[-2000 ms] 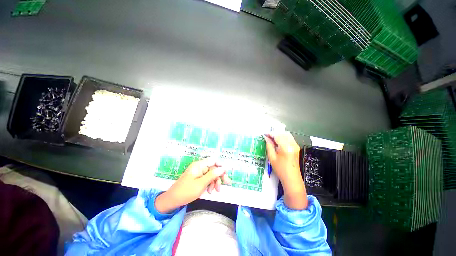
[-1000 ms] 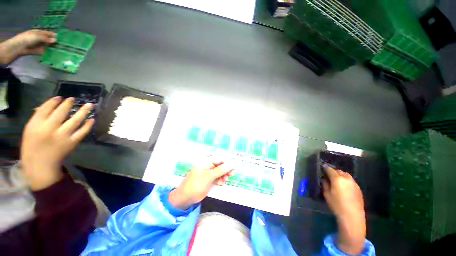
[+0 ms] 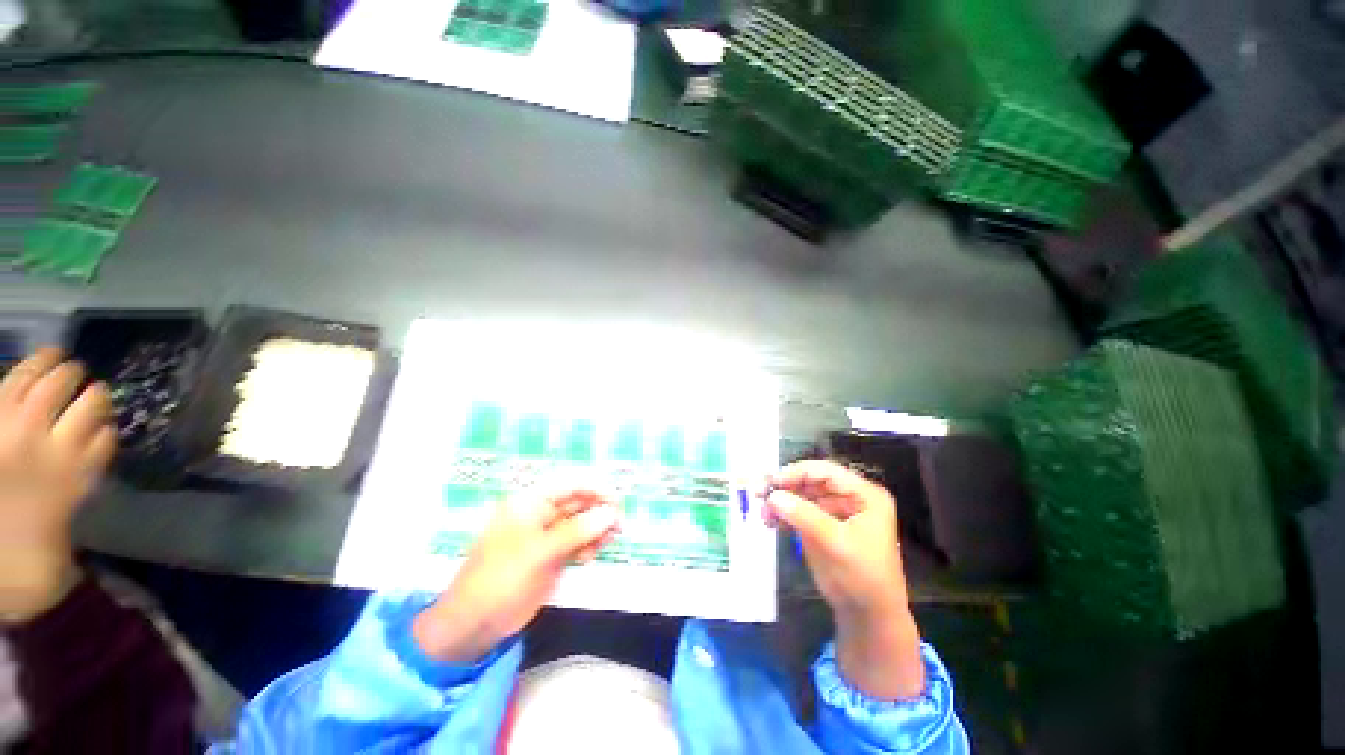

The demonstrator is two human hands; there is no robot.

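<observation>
A green PCB panel (image 3: 671, 443) lies on a white work mat (image 3: 406, 428), partly washed out by glare. My left hand (image 3: 516, 568) is over the panel's lower middle, fingers curled and thumb near the fingertips; whether it holds anything cannot be told. My right hand (image 3: 844, 538) is at the mat's right edge, thumb and finger pinched on what looks like a small dark component (image 3: 770, 508), blurred. A blue marker pen (image 3: 744, 503) shows beside those fingertips. The right-hand component bin (image 3: 900, 479) is behind my right hand, partly hidden.
Left of the mat are a tray of white parts (image 3: 303, 401) and a bin of dark parts (image 3: 145, 391). Another person's hand (image 3: 44, 457) is at the far left. Stacked PCB panels (image 3: 1165, 479) stand right and at the back (image 3: 841, 118). More panels (image 3: 89, 221) lie upper left.
My right hand has left the right-hand bin and moved left to the mat's edge. My left hand stays over the panel. The other person's near hand has moved off the dark-parts bin. The view has shifted.
</observation>
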